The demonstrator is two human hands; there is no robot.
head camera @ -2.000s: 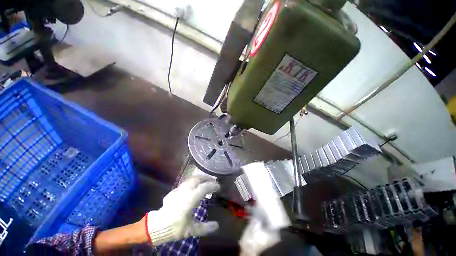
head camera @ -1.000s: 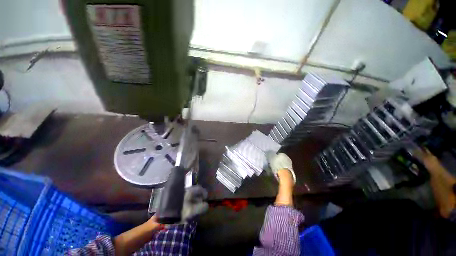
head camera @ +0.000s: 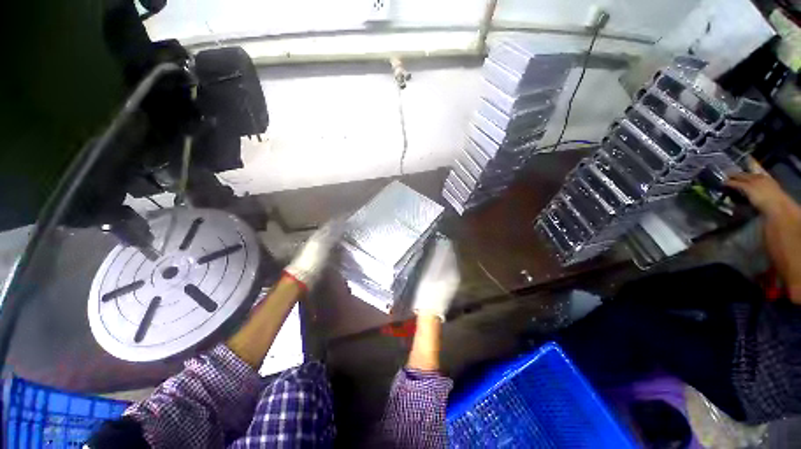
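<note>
A small stack of silver aluminium profile pieces [head camera: 393,219] stands on the dark bench top in front of me. My left hand [head camera: 316,254], in a white knit glove with a red cuff edge, is at the stack's left side, slightly blurred. My right hand [head camera: 436,279], gloved alike, lies along its right side. The two hands hold the stack between them. The fingertips are partly hidden against the pieces.
The round slotted table [head camera: 211,294] is at left under the dark machine head. Tall rows of pieces [head camera: 508,118] and dark open-ended profiles [head camera: 628,167] stand right. A blue crate [head camera: 544,403] is below, another [head camera: 53,416] lower left. Another person's arm [head camera: 773,206] is at far right.
The view has swung right and closer to the pieces. My left hand has left the black-gripped handle and come to the stack's left side. My right hand has moved to its right side.
</note>
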